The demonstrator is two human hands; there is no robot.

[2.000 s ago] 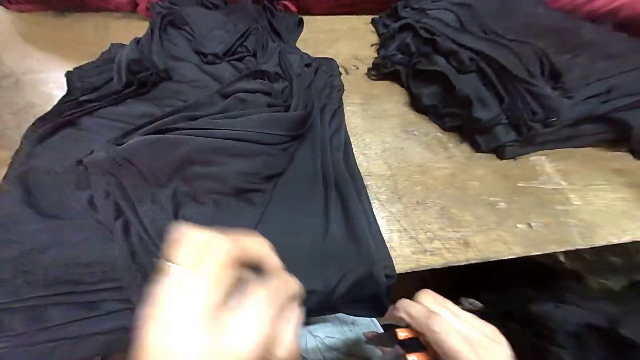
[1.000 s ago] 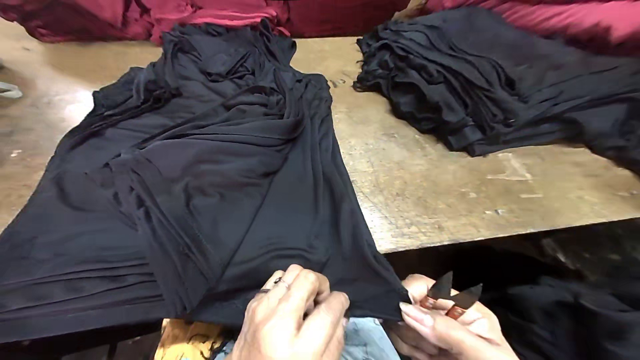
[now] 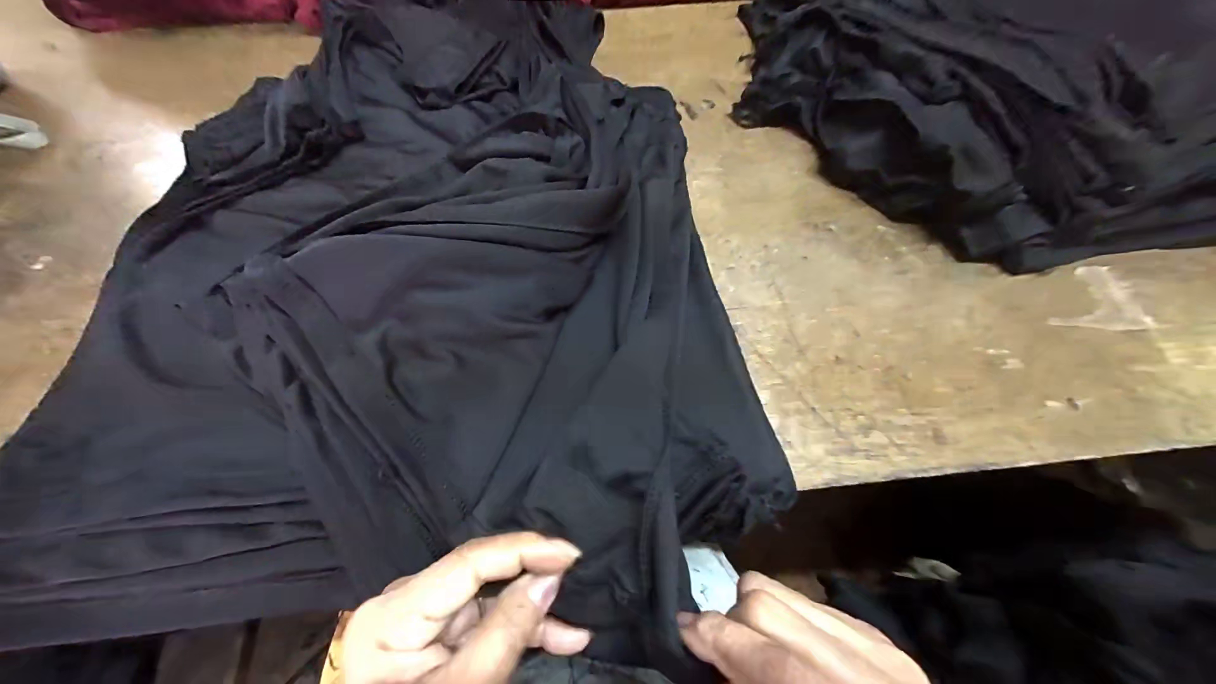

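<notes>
Black stretchy garments (image 3: 456, 313) lie in a layered pile on the wooden table, their lower edges hanging over the front edge. My left hand (image 3: 475, 608) is at the bottom centre against the black fabric, thumb and forefinger curled near each other; whether cloth is between them is not clear. My right hand (image 3: 788, 632), just right of it, pinches the folded edge of a black garment between thumb and fingers. Its other fingers are partly hidden, and no tool shows in it.
Another heap of black garments (image 3: 950, 123) lies at the back right of the wooden table (image 3: 912, 380). Dark red fabric (image 3: 190, 11) runs along the far edge. A pale object (image 3: 21, 133) sits at the far left. Dark cloth (image 3: 1073, 608) lies below the table at right.
The garment's lower right corner, held out flat a second ago, is now folded inward and bunched. The small orange-handled cutting tool seen earlier in my right hand no longer shows.
</notes>
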